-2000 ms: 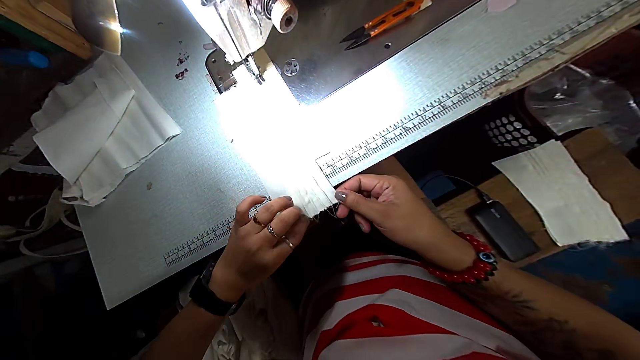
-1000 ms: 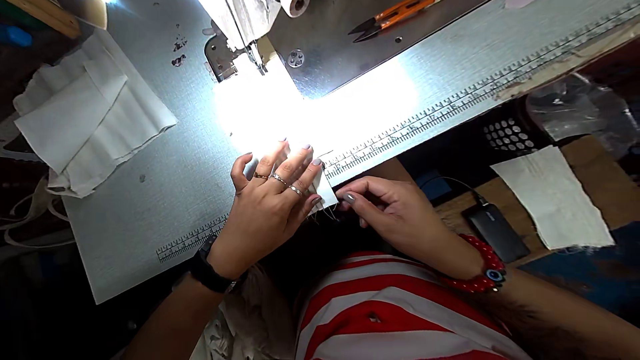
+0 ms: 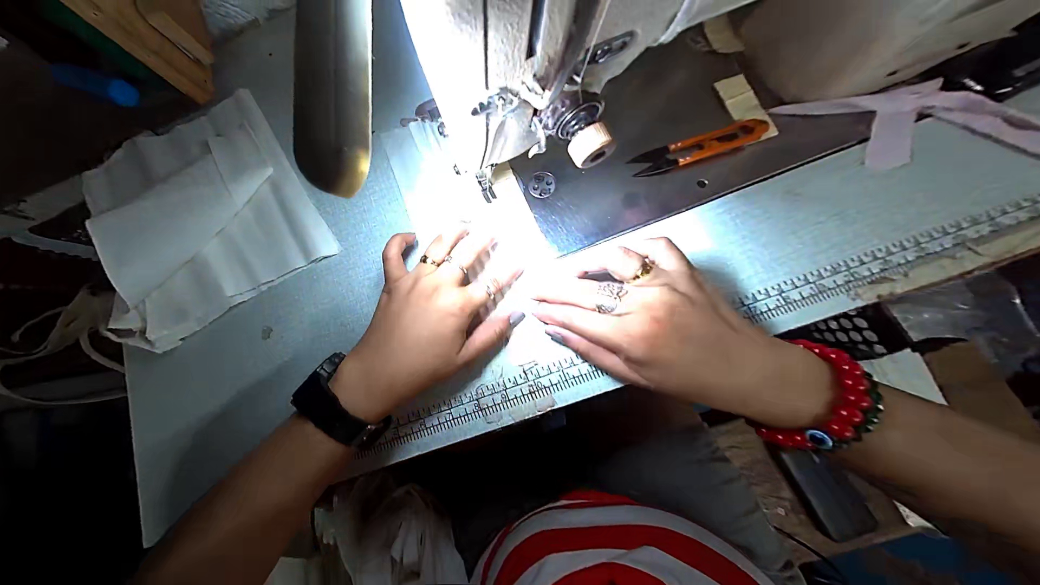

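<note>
A white cloth strip (image 3: 512, 223) lies under the presser foot (image 3: 486, 185) of a sewing machine (image 3: 504, 57) and runs toward me, washed out by the bright lamp light. My left hand (image 3: 439, 309) rests flat on it with the fingers spread, just in front of the foot. To its right, my right hand (image 3: 642, 313) lies palm down with its fingertips at the cloth's right side. The fingertips of both hands are close together. Neither hand visibly pinches the fabric; glare hides the cloth's exact edges.
Folded white cloth pieces (image 3: 195, 219) lie on the left of the table. Orange thread snips (image 3: 703, 148) rest on the dark machine plate, right of the foot. A pale pink strip (image 3: 894, 122) is farther right. Measuring tape markings (image 3: 504, 398) follow the front edge.
My right hand has moved from the cloth's near end at the table edge up onto the table, where its pinch has opened. My left hand lies flatter, nearer the foot. The view has shifted closer.
</note>
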